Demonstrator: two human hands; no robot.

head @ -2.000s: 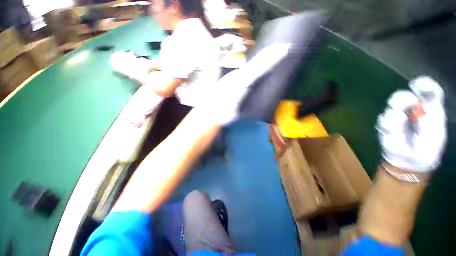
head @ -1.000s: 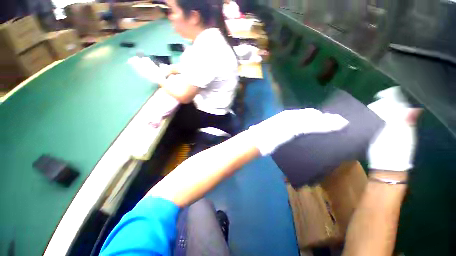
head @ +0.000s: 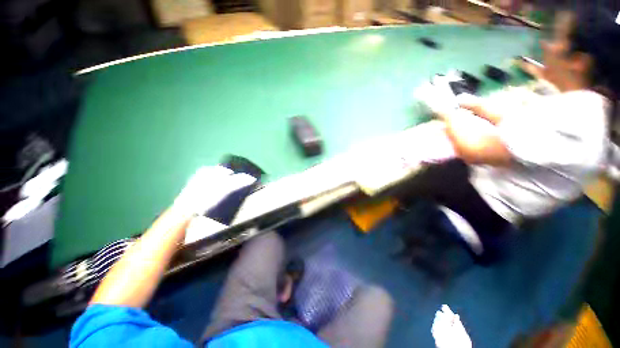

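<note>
My left hand (head: pixel 209 190), in a white glove, is at the near edge of the green conveyor belt (head: pixel 170 109). It is closed on a dark metal part (head: pixel 239 178), which hangs partly over the white side rail; its shape is partly hidden by the glove. A black metal housing (head: pixel 305 136) lies on the belt beyond it. My right hand (head: pixel 450 329), also gloved, is small at the bottom edge, cut off and blurred; I cannot tell its finger state.
A person in white sits at the belt on the right, hands on dark parts (head: pixel 465 83). A striped cloth (head: pixel 102 262) lies on the belt's near left edge. Yellow ribbed pieces (head: pixel 372 212) are below the belt and at lower right. Cartons stand behind the belt.
The view has turned left to the belt. My left hand has moved from the large dark panel near the carton to a dark part at the belt edge. My right hand has dropped low.
</note>
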